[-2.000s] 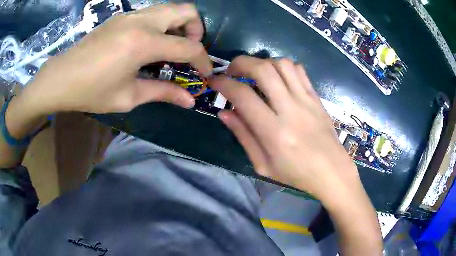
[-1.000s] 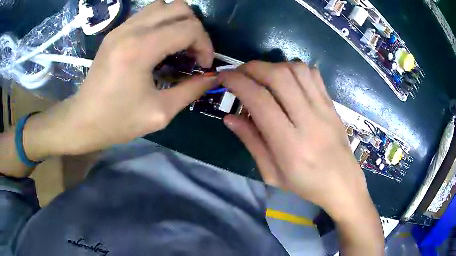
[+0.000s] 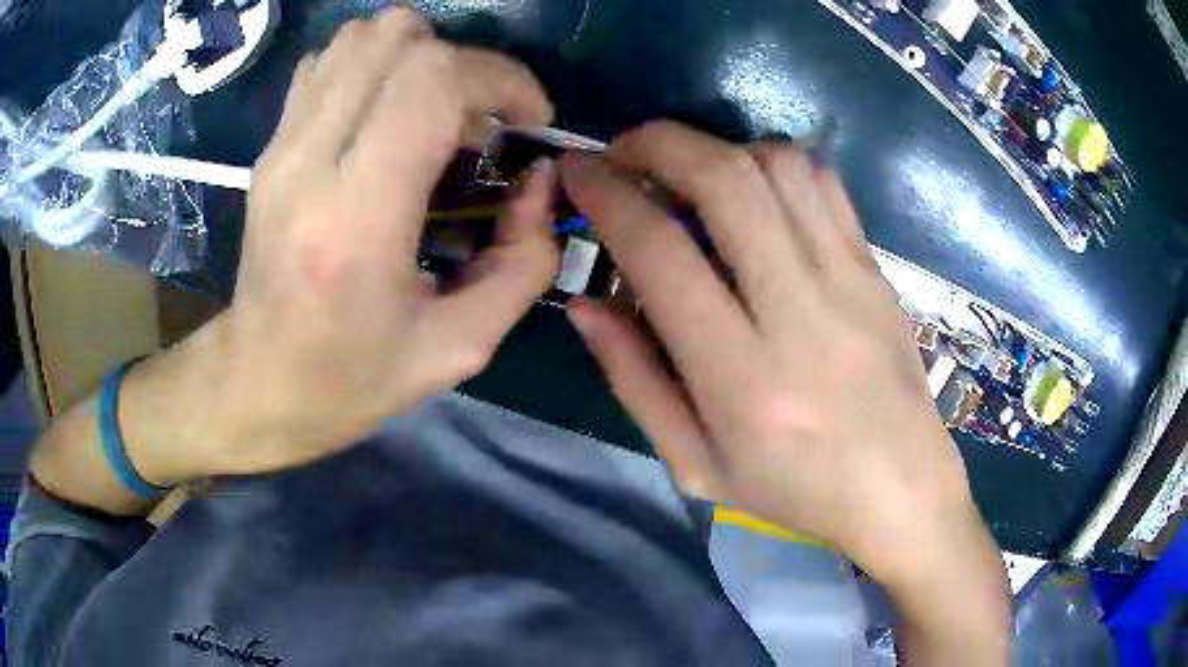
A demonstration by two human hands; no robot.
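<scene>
A long narrow power strip housing (image 3: 899, 274) with its circuit board lies open on the dark mat. My left hand (image 3: 378, 222) is bent over its left part, thumb and forefinger close together at the wires; what lies between them is hidden. My right hand (image 3: 769, 313) spans the housing, fingertips near the left hand's and thumb at the near edge; its hold is partly hidden. A blue wire (image 3: 571, 227) and a white block (image 3: 577, 266) show between the hands. A yellow-topped transformer (image 3: 1050, 394) sits at the right end. The white power cord (image 3: 169, 166) runs out left.
A second open strip assembly (image 3: 997, 111) lies at the upper right. A white mains plug (image 3: 222, 39) lies at the upper left. A clear plastic bag (image 3: 124, 196) wraps the coiled cord at the left. A whitish rolled edge (image 3: 1133, 430) borders the mat at the right.
The orange wire seen at my left fingertips is now hidden. My left hand has turned more upright, its forefinger and thumb slightly further apart. Both strips appear shifted a little to the right.
</scene>
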